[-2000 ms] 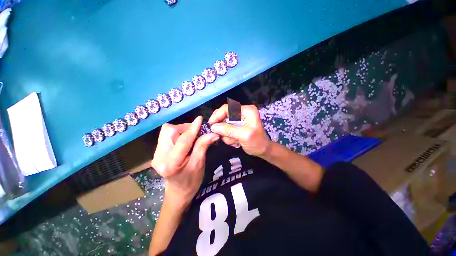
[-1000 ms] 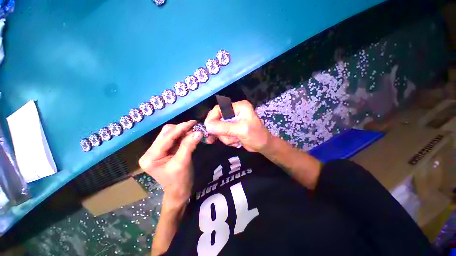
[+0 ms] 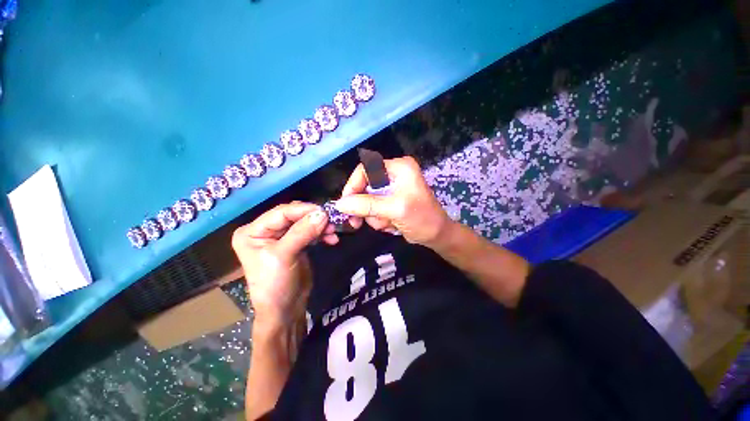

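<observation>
A small sparkling rhinestone ornament [image 3: 335, 212] is between the fingertips of both hands, above the lap. My left hand [image 3: 280, 238] pinches its left side with thumb and fingers. My right hand [image 3: 399, 201] touches its right side with thumb and fingers. A dark flat strip, perhaps a blade or tweezers [image 3: 373, 168], sticks up from my right hand; its lower end is hidden by the fingers. Several silver ornaments [image 3: 252, 164] stand in a slanting row on the teal table [image 3: 197, 74] near its edge.
A white paper sheet [image 3: 51, 234] and crumpled clear plastic [image 3: 18, 279] lie at the table's left. Below the table edge are brown cardboard [image 3: 191, 319], a flat blue item [image 3: 567, 233], cardboard boxes [image 3: 699, 238] at right, and a green floor with many white bits [image 3: 510, 173].
My left hand first moved left, then its fingertips closed in on the ornament again. My right hand shifted slightly with the dark strip still in it. The view has shifted a little over the table.
</observation>
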